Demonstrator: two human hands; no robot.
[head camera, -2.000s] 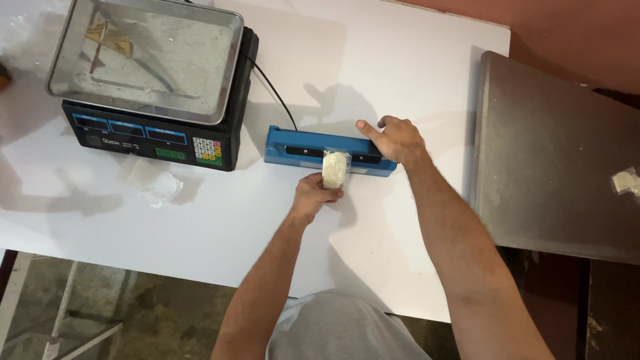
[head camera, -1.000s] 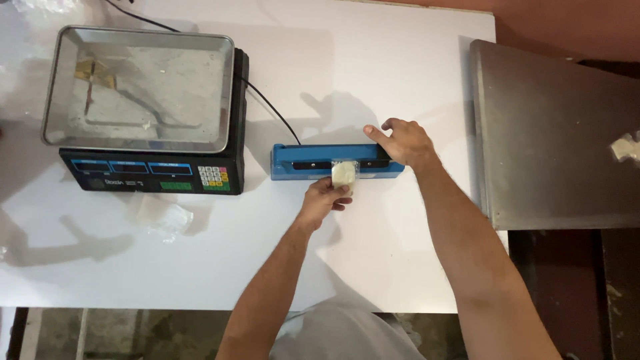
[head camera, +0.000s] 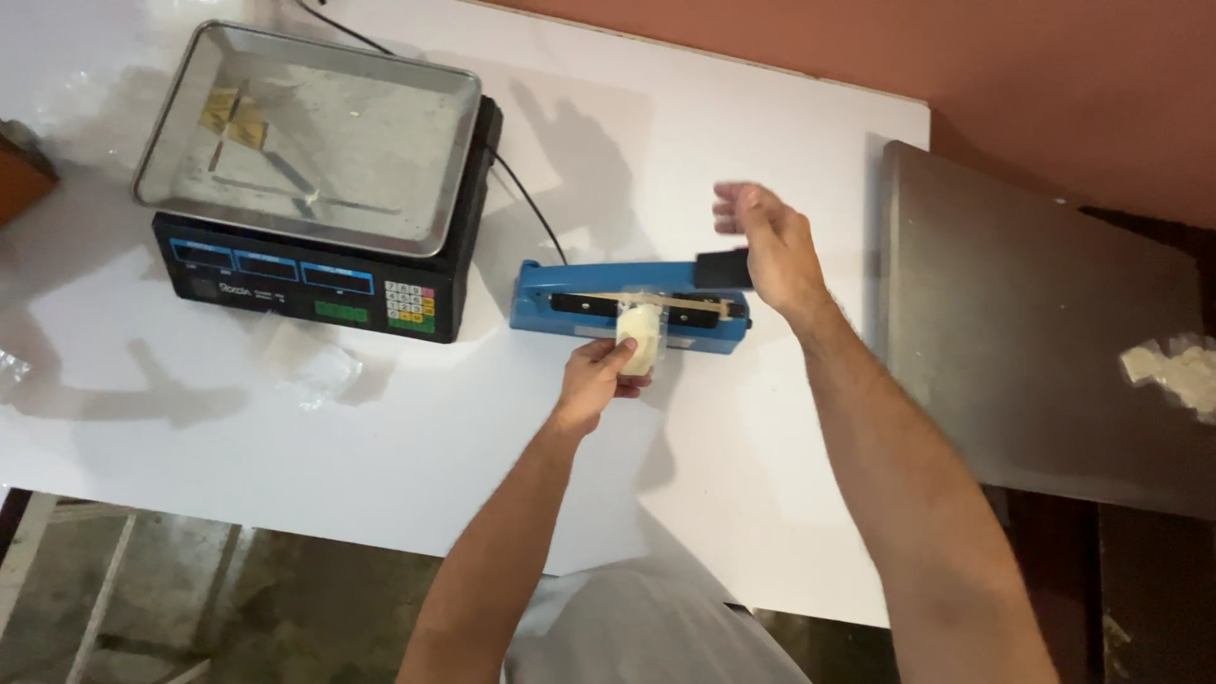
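Observation:
My left hand (head camera: 600, 380) grips a small clear plastic packet (head camera: 640, 340) with pale contents, its upper end lying across the sealing bar of a blue impulse sealer (head camera: 608, 277). The sealer's arm stands raised from its base. By the black handle (head camera: 722, 270) at the arm's right end is my right hand (head camera: 774, 247), palm against or just beside it, with loosely bent fingers above; whether it touches the handle is not clear.
A black digital scale (head camera: 313, 275) with a steel pan (head camera: 313, 138) stands left of the sealer. Crumpled clear plastic bags (head camera: 309, 361) lie before it. At right, a grey metal surface (head camera: 1026, 332) bears several packets (head camera: 1173, 372). A cable (head camera: 532, 204) runs behind the sealer.
The sealer's arm, low over its base before, is now raised, and my right hand has its fingers lifted off it. My left hand still holds the packet at the sealer.

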